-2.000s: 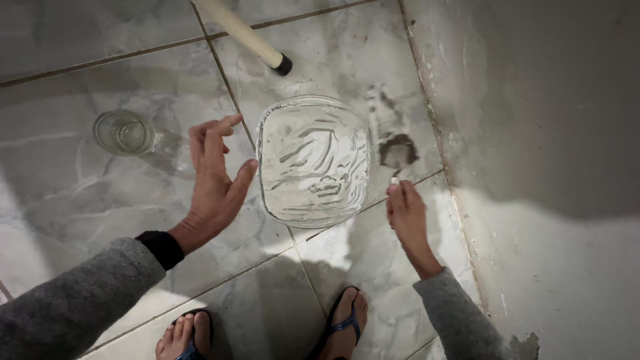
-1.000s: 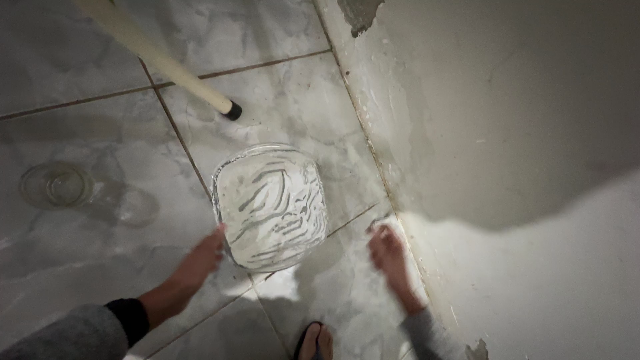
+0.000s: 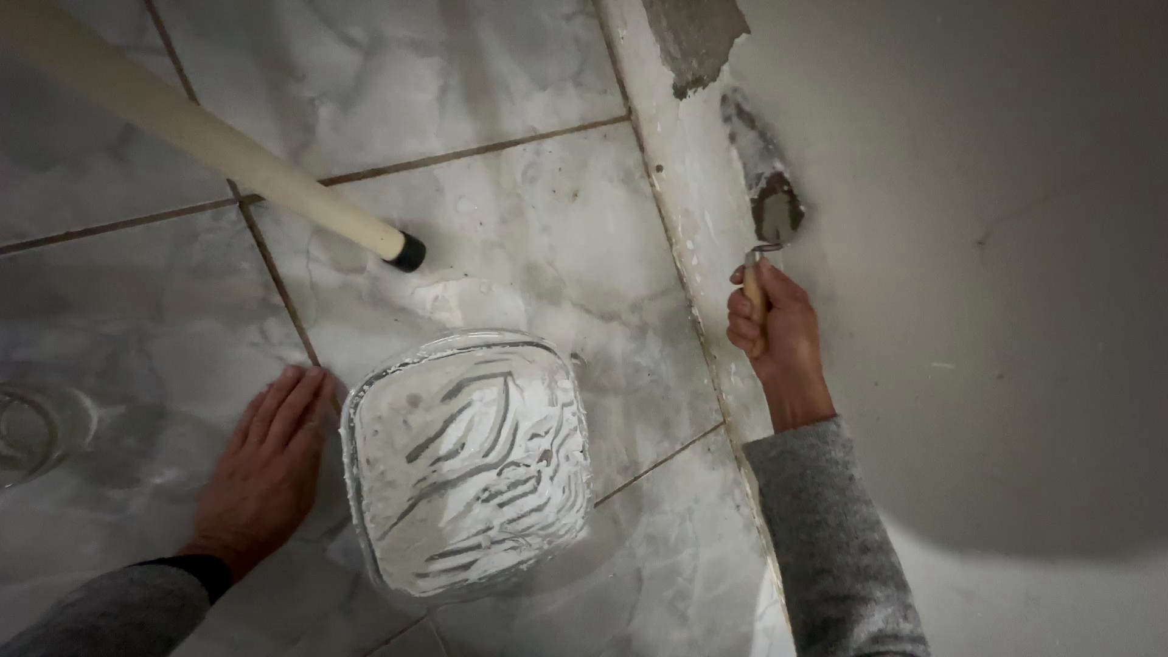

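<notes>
My right hand [image 3: 780, 333] is closed around the wooden handle of a small trowel [image 3: 776, 210], whose metal blade is against or close to the wall's lower part. White paste shows on part of the blade. My left hand [image 3: 274, 456] lies flat, palm down, on the tiled floor, holding nothing. Just right of it sits a clear square tub of white filler paste [image 3: 474, 465], its surface marked with ridges and grooves.
A cream pole with a black end cap [image 3: 365, 228] reaches in from the upper left above the tub. A clear glass [image 3: 36, 429] stands at the left edge. Along the right runs a wall [image 3: 985, 319] with a grey bare patch [image 3: 703, 41] near its base.
My right hand has gone with the trowel from beside the tub to the wall. My left hand, raised beside the tub two seconds ago, now rests on the floor. The view has shifted toward the wall.
</notes>
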